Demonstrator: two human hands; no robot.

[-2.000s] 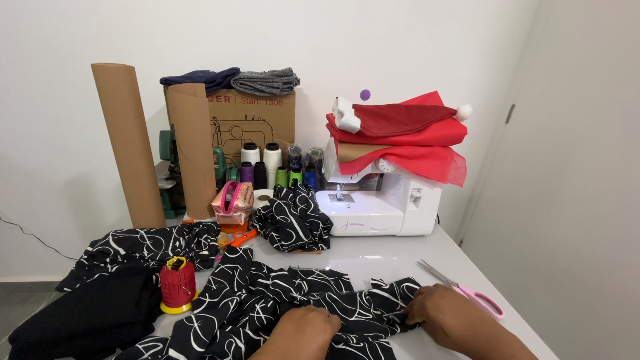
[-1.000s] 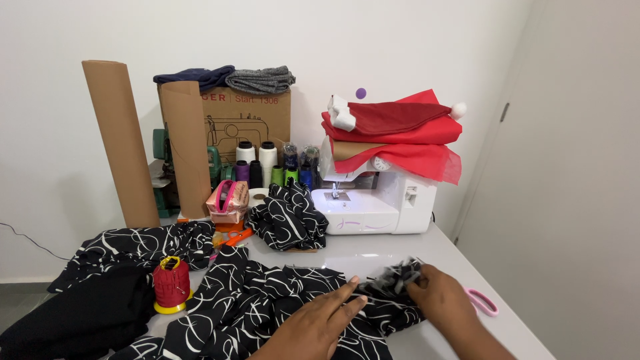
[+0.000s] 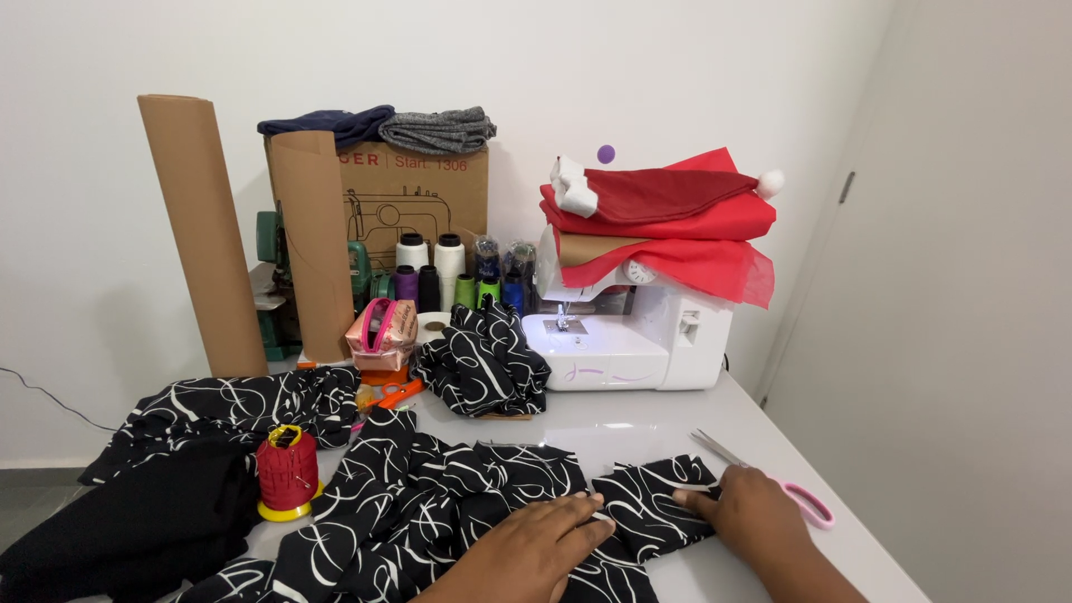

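Black fabric with white curved lines (image 3: 452,494) lies bunched across the front of the table. My left hand (image 3: 540,544) rests flat on it, fingers pointing right. At the cloth's right end, my right hand (image 3: 749,511) pinches the edge of a smaller folded part (image 3: 653,507) between thumb and fingers. Scissors with pink handles (image 3: 808,505) lie just beyond my right hand, which partly hides them; their blades point up and left. A spool of red thread (image 3: 287,469) with pins stuck in it stands left of the cloth, on a yellow base.
A white sewing machine (image 3: 603,360), its light on, carries red cloth (image 3: 670,209) and a Santa hat. Left of it are a patterned bundle (image 3: 486,360), thread cones (image 3: 450,268), a pink pouch (image 3: 383,335), orange scissors (image 3: 398,394) and brown paper rolls (image 3: 201,243). Black cloth (image 3: 134,519) lies front left.
The cloth's right end, lifted and turned over in my right hand one second ago, now lies flatter on the table. My left hand has stayed on the fabric.
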